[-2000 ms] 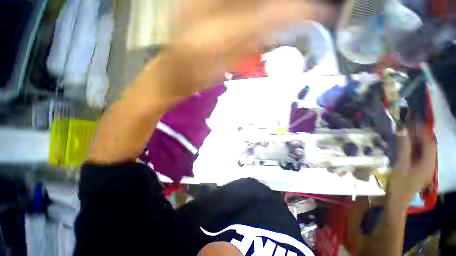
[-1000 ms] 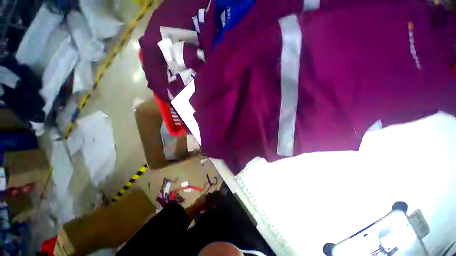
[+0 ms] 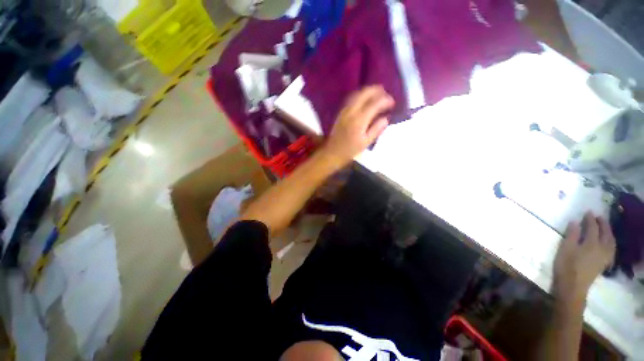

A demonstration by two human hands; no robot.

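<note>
A large maroon garment panel [image 3: 452, 42] with a pale reflective band lies over the far left of the white sewing table [image 3: 438, 162]. My left hand [image 3: 360, 121] is at the panel's near edge, fingers curled; whether it grips the cloth is unclear. My right hand [image 3: 585, 247] rests on the table at the right, fingers apart, beside dark maroon pieces [image 3: 628, 233]. The white machine head [image 3: 611, 148] stands above them at the right edge, partly cut off.
A red basket [image 3: 282, 161] with maroon pieces and white patches stands left of the table. A cardboard box [image 3: 189, 204] is on the floor below it. A yellow crate [image 3: 173, 35] and white bundles [image 3: 35, 155] lie farther left. Another red basket [image 3: 474, 335] shows near my lap.
The view has shifted, bringing the machine head and dark pieces in at the right. Both hands, out of view one second ago, now show, the left at the panel's edge and the right on the table.
</note>
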